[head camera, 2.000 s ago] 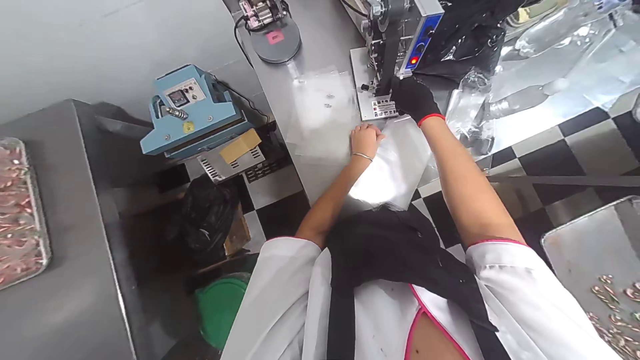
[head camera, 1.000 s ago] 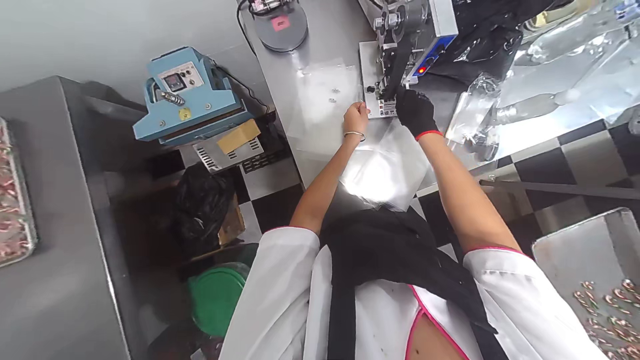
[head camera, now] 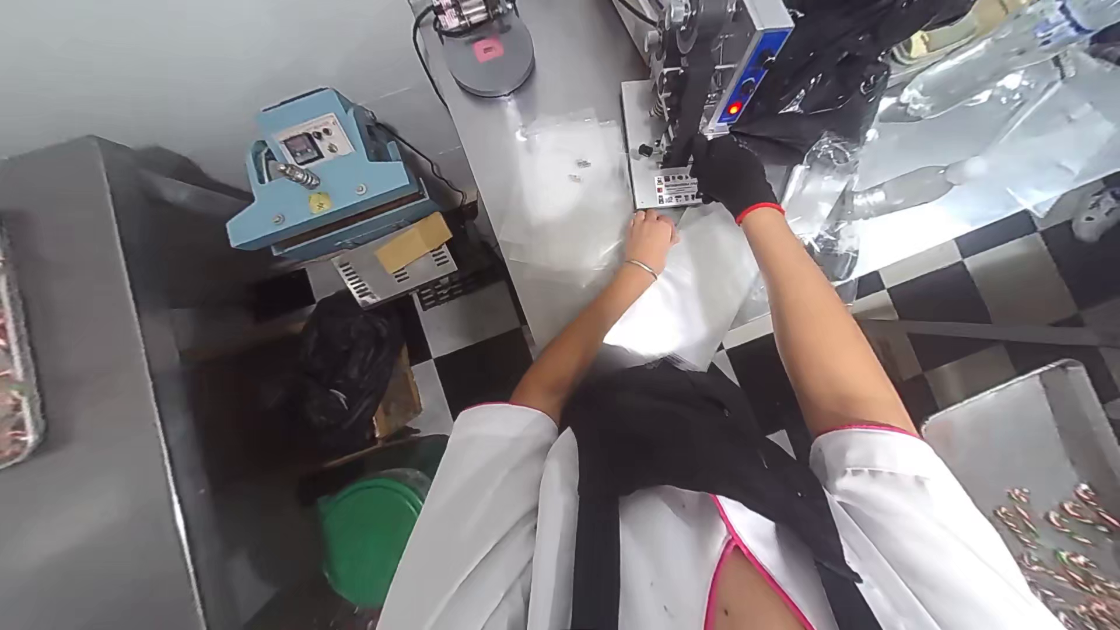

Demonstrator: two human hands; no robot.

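My left hand (head camera: 652,236), bare with a thin bracelet at the wrist, rests at the front edge of a coding machine's base plate (head camera: 641,140), on clear plastic bags (head camera: 700,289). My right hand (head camera: 733,175) wears a black glove with a red cuff and is at the machine's lower front, its fingers partly hidden against the dark mechanism. The tabletop machine (head camera: 700,61) has a blue control panel (head camera: 754,77) with a lit red light. Flat clear bags (head camera: 564,192) with small printed marks lie to the left of the plate.
A blue heat-press machine (head camera: 332,175) stands at the left, and a round grey disc (head camera: 490,57) sits at the back. Black plastic (head camera: 805,79) and clear bags (head camera: 822,192) lie right of the machine. Metal trays (head camera: 1006,420) hold striped candies (head camera: 1072,525). A green lid (head camera: 372,538) is below.
My left hand moved up beside the base plate a second ago and is now back lower, at its front edge. My gloved right hand has stayed at the machine. The view has shifted slightly.
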